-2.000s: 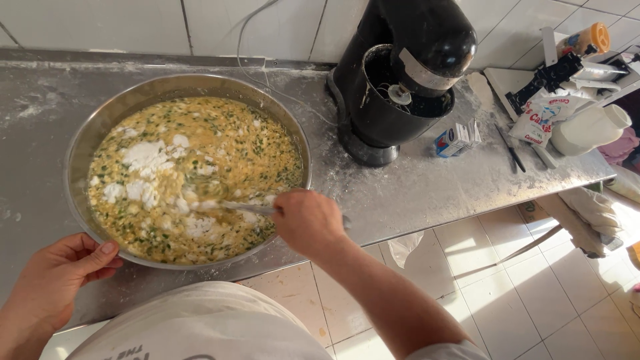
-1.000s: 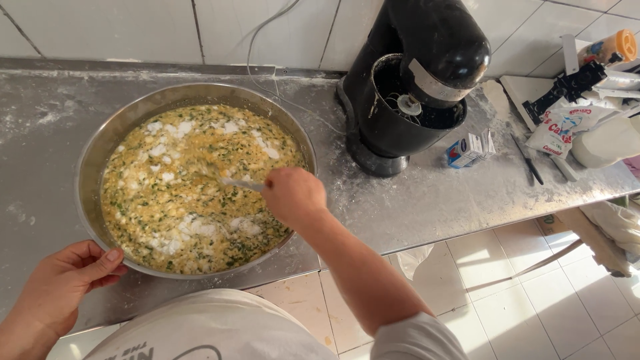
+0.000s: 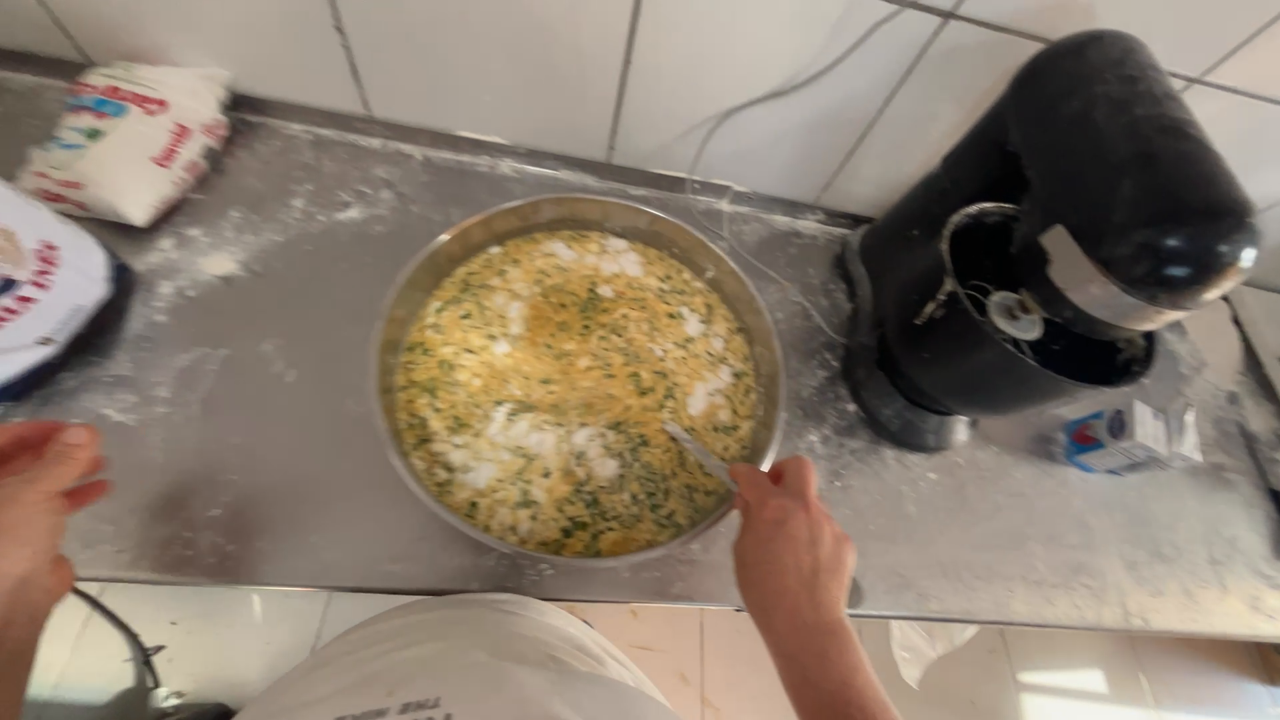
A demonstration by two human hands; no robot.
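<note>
A wide round steel bowl [image 3: 396, 440] sits on the metal counter, filled with a yellow batter-like mixture [image 3: 590, 360] with chopped greens and patches of white powder. My right hand [image 3: 795, 545] grips the handle of a metal utensil [image 3: 700, 452] at the bowl's lower right rim; its far end dips into the mixture, so its kind cannot be told. My left hand [image 3: 45, 510] is off the bowl, over the counter's left end, fingers slightly bent and holding nothing visible. Beyond it lies a white bag with printing [image 3: 50, 290].
A black stand mixer [image 3: 1120, 180] with its bowl stands right of the steel bowl, its cord [image 3: 770, 95] running along the wall. A small blue and white carton [image 3: 1120, 437] is beside it. A second printed bag [image 3: 130, 140] lies back left. White powder dusts the steel counter [image 3: 270, 480].
My left hand has let go of the bowl's rim and moved left. My right hand has moved the utensil to the bowl's lower right side. The view has swung left, showing two bags.
</note>
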